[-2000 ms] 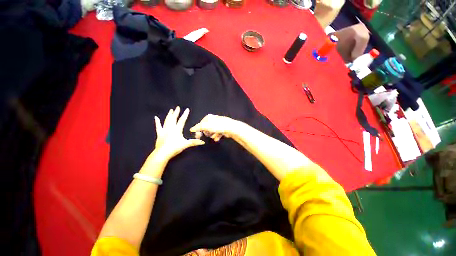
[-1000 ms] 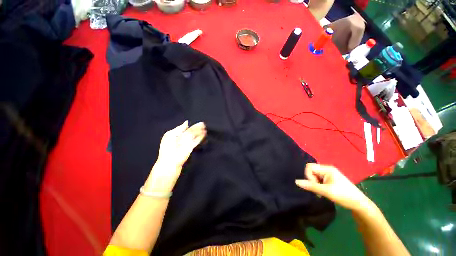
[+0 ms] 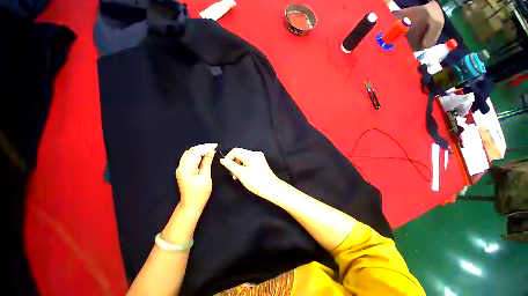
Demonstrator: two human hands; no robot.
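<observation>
The large black garment (image 3: 191, 98) lies spread in front of me, with dark blue-grey cloth (image 3: 120, 29) at its far end. My left hand (image 3: 195, 176) is over the middle of the garment, thumb and fingers drawn together; what lies between them is too small to tell. My right hand (image 3: 252, 172) is just right of it, its fingertips pinched on a tiny thin thing, apparently a needle (image 3: 221, 154), in the small gap between the hands. Thin dark thread (image 3: 385, 132) curls on the red cloth at right.
On the red table cloth (image 3: 315, 87) stand a round tin (image 3: 300, 19), a black thread cone (image 3: 359, 33) and a red-orange spool (image 3: 395, 32). Snips (image 3: 372, 95) lie right of the garment. White strips (image 3: 435, 167) and a teal-topped bottle (image 3: 468, 68) are at right. A dark garment pile (image 3: 29, 75) is at left.
My right hand has come back from the garment's right edge to beside my left hand. My left fingers have drawn together. The view has shifted, bringing the garment lower and left.
</observation>
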